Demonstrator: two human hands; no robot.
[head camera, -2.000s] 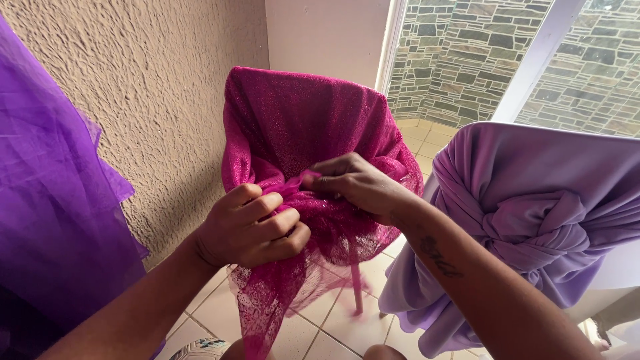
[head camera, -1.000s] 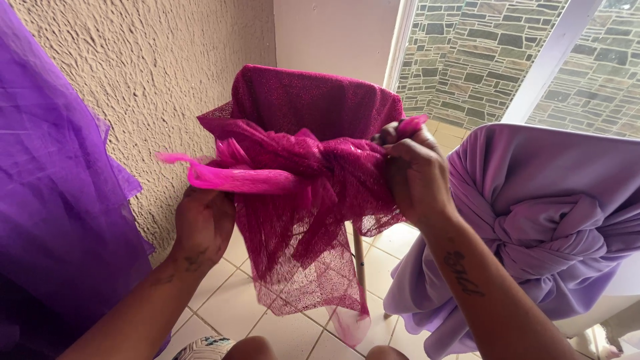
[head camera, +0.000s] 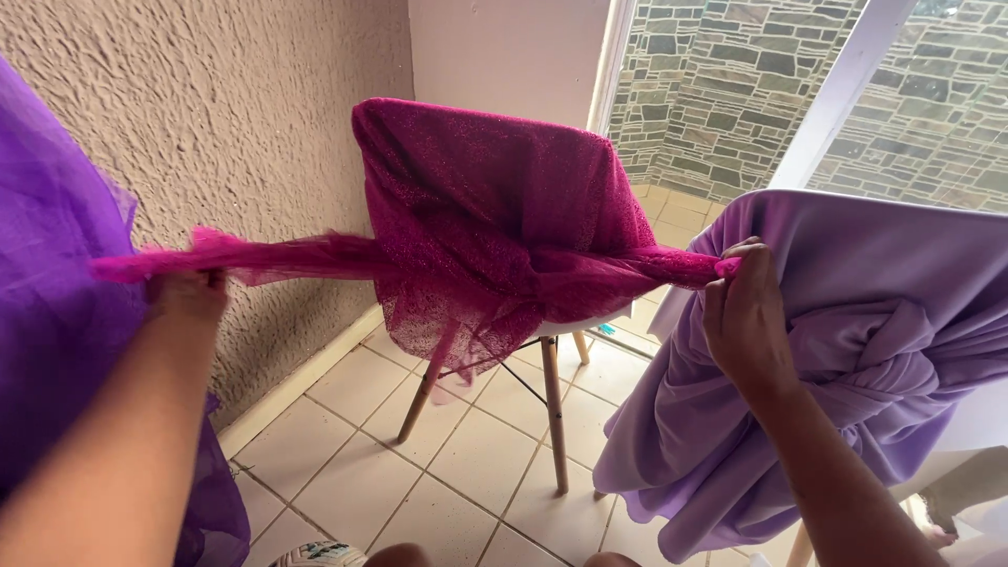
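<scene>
A glittery magenta tulle fabric (head camera: 504, 189) drapes over the backrest of a white chair with wooden legs (head camera: 554, 417). My left hand (head camera: 187, 293), blurred, grips one twisted end of it out at the left, in front of purple tulle. At the right my right hand (head camera: 748, 315) is closed on the other end, in front of the lilac-covered chair. Both ends are stretched sideways, and the fabric is gathered across the lower backrest between them. Its loose sheer edge hangs below the seat's level.
Purple tulle (head camera: 63, 331) hangs at the left by a textured wall (head camera: 260, 118). A chair with a knotted lilac cover (head camera: 866, 260) stands close at the right. Behind are a glazed door frame (head camera: 843, 87) and a stone wall. Part of a person's foot (head camera: 937, 535) shows at the lower right.
My hands have moved far apart, drawing the magenta ends out to both sides. The bunched fabric held in front of the chair one second ago now lies lower against the backrest.
</scene>
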